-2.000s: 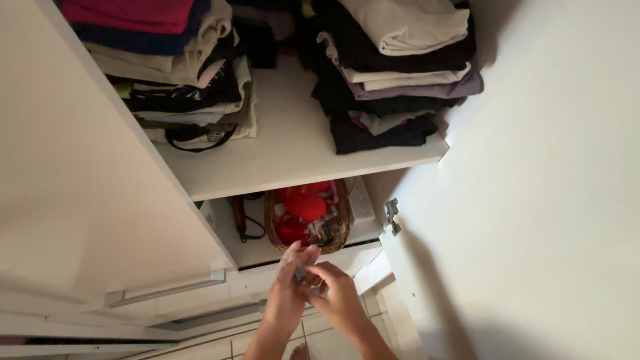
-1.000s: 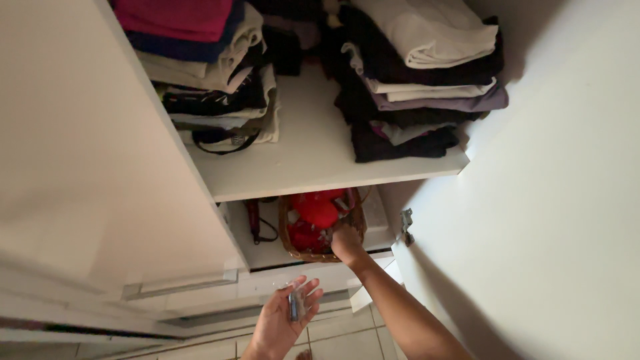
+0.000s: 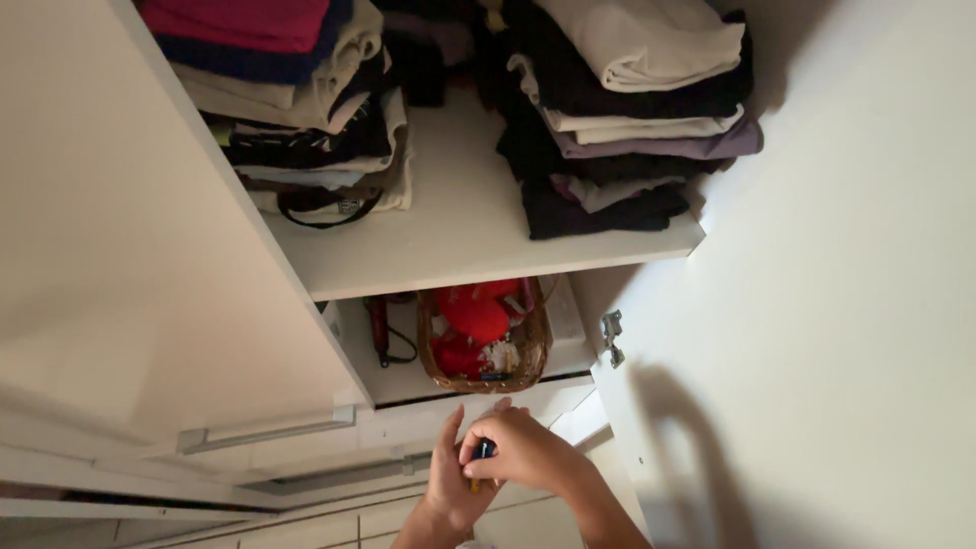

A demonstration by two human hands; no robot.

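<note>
My right hand (image 3: 515,450) pinches a small dark object (image 3: 483,449), perhaps a battery, between thumb and fingers. Under it, my left hand (image 3: 450,473) is turned palm up, with something small and yellow (image 3: 475,484) at its palm; whether its fingers grip anything is hidden by the right hand. Both hands are close together just in front of a wicker basket (image 3: 543,347). Inside the basket are red items (image 3: 473,313), a whitish bundle (image 3: 501,356) and a small dark cylinder (image 3: 495,376) near the front rim.
Folded clothes (image 3: 305,99) and a second stack (image 3: 633,130) lie on the white shelf (image 3: 457,252) above. A red-handled item with a cord loop (image 3: 380,328) sits left of the basket. An open cabinet door with a metal hinge (image 3: 612,339) stands at right; a drawer handle (image 3: 267,431) is lower left.
My right hand was in the basket one second ago; it has come back over my left palm with a small dark object. The left hand held small items in its palm then.
</note>
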